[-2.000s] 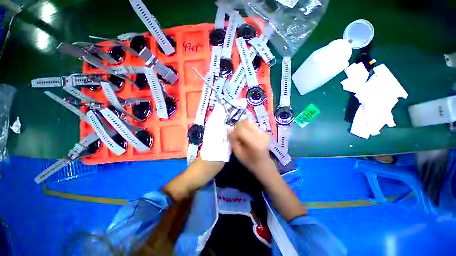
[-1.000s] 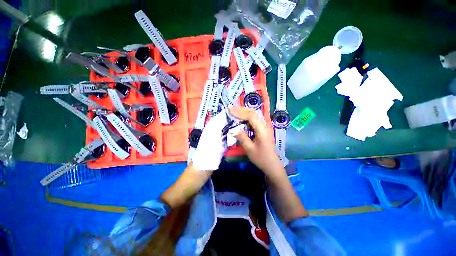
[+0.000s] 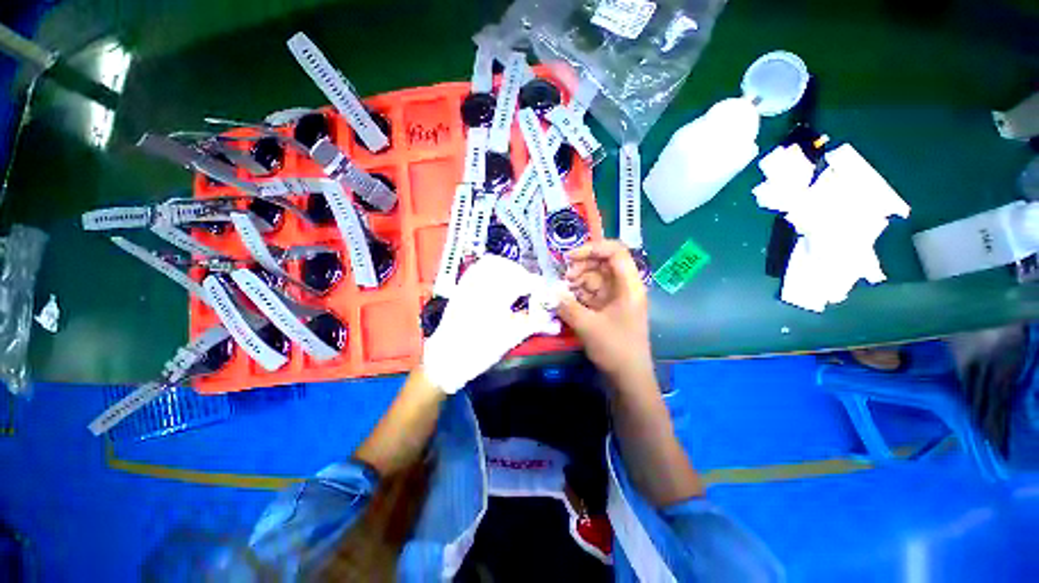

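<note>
My left hand, in a white glove, is over the lower right part of the orange-red tray. A small dark part of what looks like a watch shows at its fingertips; the rest is hidden. My bare right hand is beside it, thumb at a small white piece, likely a cloth, and the other fingers curled and raised. Wristwatches with light-grey straps lie on both sides of the tray; one has a silvery bezel, just above my hands.
A white bottle with a round pale top lies to the right, near white wipes over a black object. A green label lies beside the tray. A clear bag is beyond it. A white box-like item is far right.
The held watch has become mostly hidden by the glove. My right hand has moved slightly right, its fingers now curled and raised. The bench view has shifted a little.
</note>
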